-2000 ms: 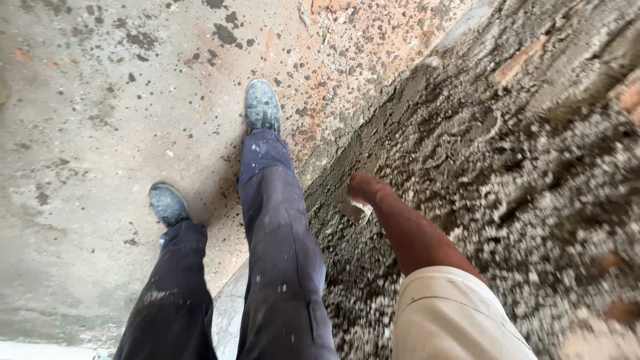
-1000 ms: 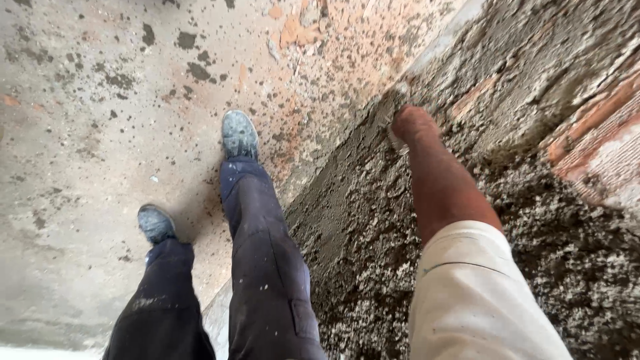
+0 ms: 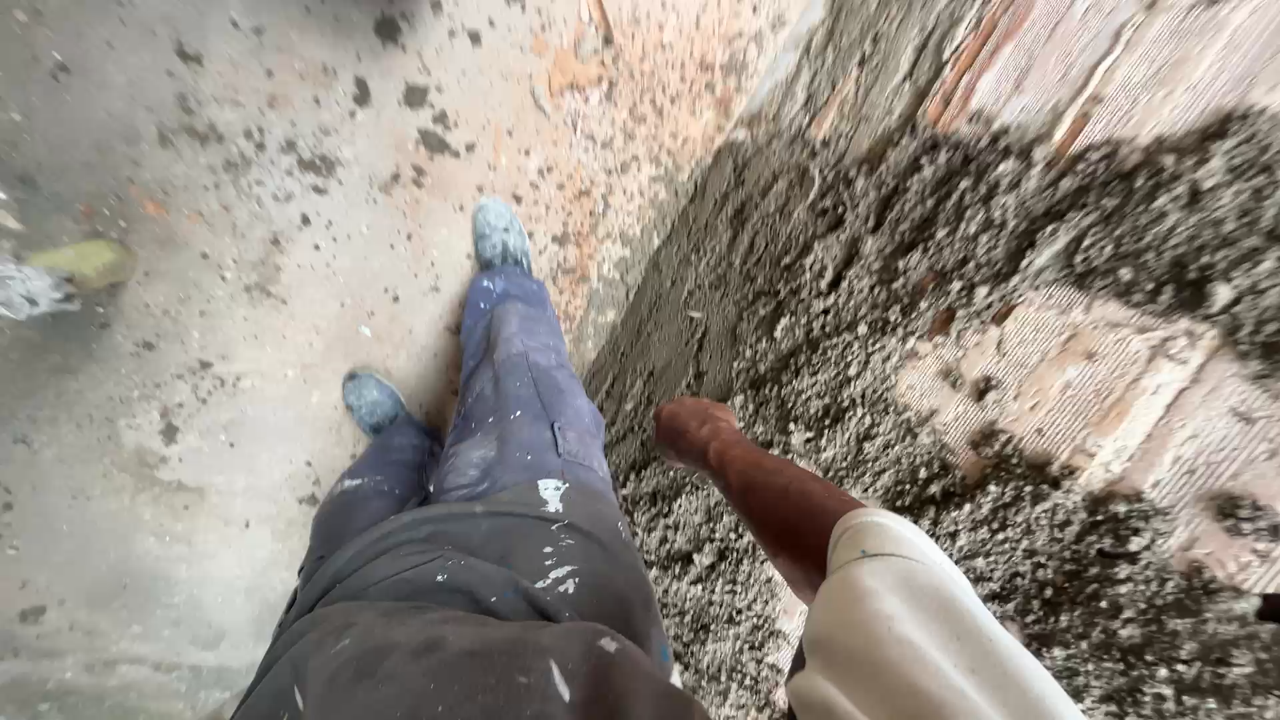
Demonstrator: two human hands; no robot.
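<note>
My right hand [image 3: 690, 432], at the end of a bare forearm and cream sleeve, is closed like a fist against or just over the wall. Rough wet grey mortar [image 3: 800, 370] surrounds it, with a flatter, smoother band [image 3: 690, 300] just beyond the hand, low on the wall. Whether a tool is in the fist cannot be made out. Ribbed hollow clay bricks [image 3: 1070, 380] show through gaps in the mortar on the right. My left hand is out of view.
Paint-spotted trousers [image 3: 530, 400] and dusty shoes [image 3: 500, 235] stand on a concrete floor [image 3: 230, 300] spattered with mortar. A blurred yellowish item [image 3: 90, 262] and crumpled clear plastic [image 3: 32, 290] lie at the left. A small dark object [image 3: 1268, 607] juts in at the right edge.
My right hand has moved back down along the wall towards my body, after reaching farther ahead one second ago. The view has shifted, showing more of the brick wall and my torso.
</note>
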